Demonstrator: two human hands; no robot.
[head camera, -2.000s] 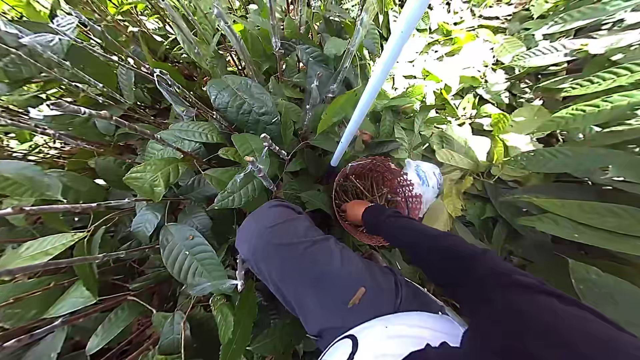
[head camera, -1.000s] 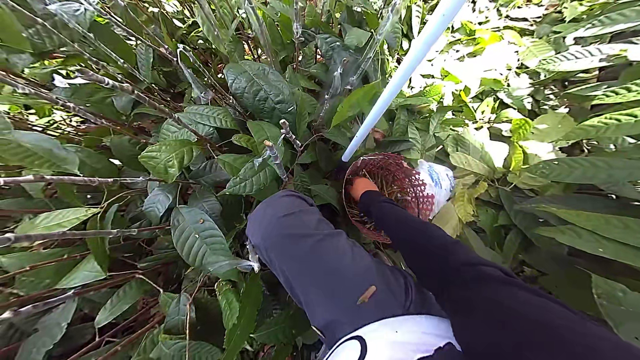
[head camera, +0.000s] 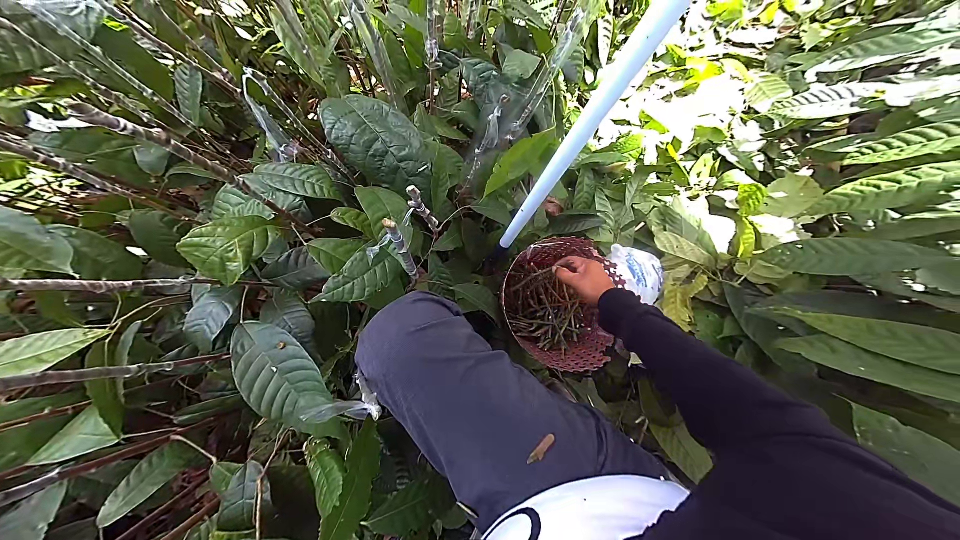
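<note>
My right hand is at the upper right part of a dark red perforated plastic basket, its fingers pinched together among short cut twigs. One thin twig seems to lie at the fingertips, but whether they grip it is unclear. The basket stands on the leafy ground beside my bent knee. My left hand is out of view. A white plastic bag with blue print touches the basket's right side.
A pale blue pole slants down to a dark end beside the basket. Cut stems wrapped in clear plastic film rise at the centre and left. Broad green leaves surround my grey-trousered leg, where a small brown fragment lies.
My right hand has moved from the basket's left side, where it was a second ago, to its upper right part, and more of the twigs shows.
</note>
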